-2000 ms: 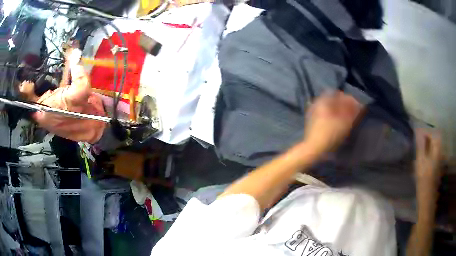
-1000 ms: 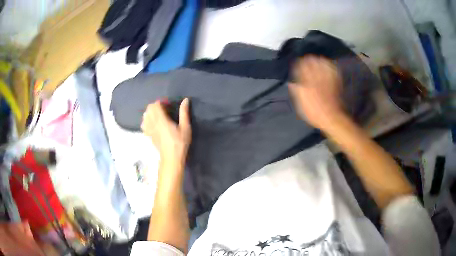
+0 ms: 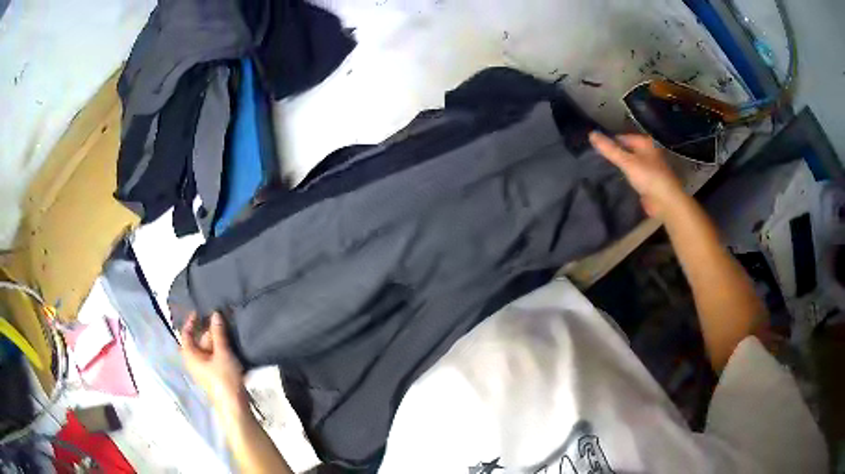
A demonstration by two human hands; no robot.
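Note:
A dark grey garment piece (image 3: 389, 231) lies spread across the table in front of me, with a black edge along its far side and a long seam across it. My left hand (image 3: 211, 350) is at its left end, thumb and fingers on the cloth edge. My right hand (image 3: 639, 167) is at its right end, fingers at the dark cloth there. Part of the fingers of both hands is hidden by the cloth. The near edge of the piece hangs towards my white shirt.
A steam iron (image 3: 681, 116) with an orange-brown handle rests at the far right, its hose curving up. A pile of grey and black pieces (image 3: 185, 83) lies over a blue board (image 3: 245, 153) at far left. Cardboard (image 3: 79, 204) and red cloth (image 3: 88, 446) are at the left.
The garment piece is now spread flatter and stretched lengthwise. My left hand has moved left to its end, and my right hand outward to the right end. The view has turned, showing the iron.

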